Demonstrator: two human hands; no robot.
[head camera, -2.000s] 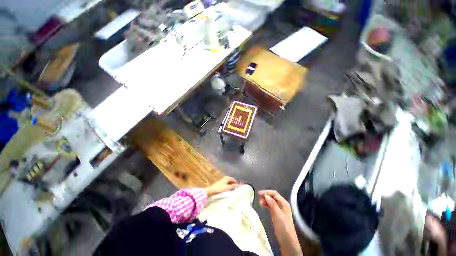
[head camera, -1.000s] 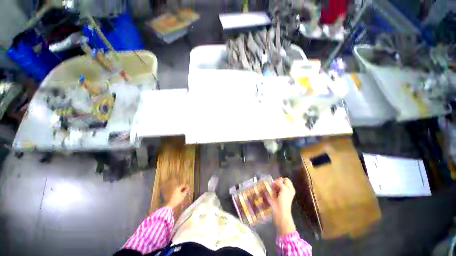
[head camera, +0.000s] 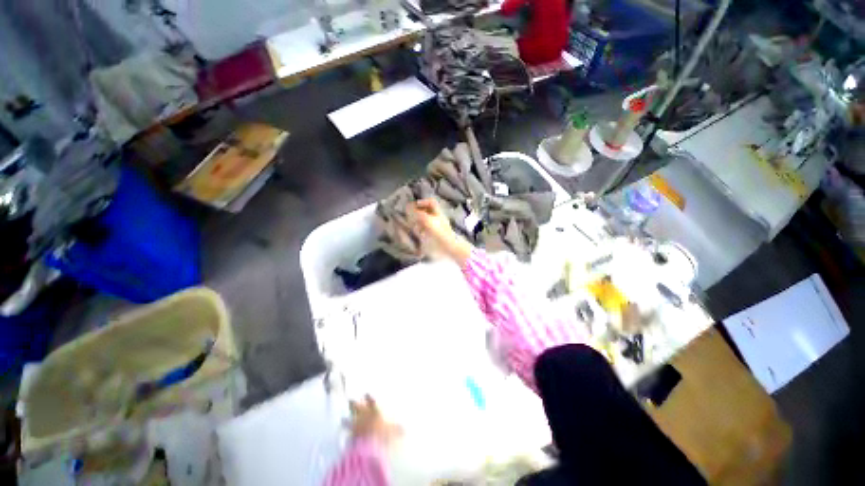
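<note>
Grey-brown cloth pieces (head camera: 517, 223) are heaped in a white plastic tub (head camera: 322, 252) behind the white machine table (head camera: 417, 327). My right hand (head camera: 438, 228) reaches across the table, with its fingers closed on grey-brown cloth at the near left of the heap. The cloth partly hides the fingertips. My left hand (head camera: 372, 420) is blurred, low over the table's near left part, with fingers apart and nothing seen in it.
Thread, yellow items and the machine area (head camera: 607, 294) lie right of my right arm. Two thread cones (head camera: 572, 142) stand behind. A dark phone (head camera: 659, 383) lies on a brown wooden surface (head camera: 726, 408). A beige tub (head camera: 123, 365) is at left. A person in red (head camera: 544, 33) is at the back.
The view has moved in over the table. My right hand has gone from near my lap to the cloth in the tub. My left hand has moved from beside the bench to over the table.
</note>
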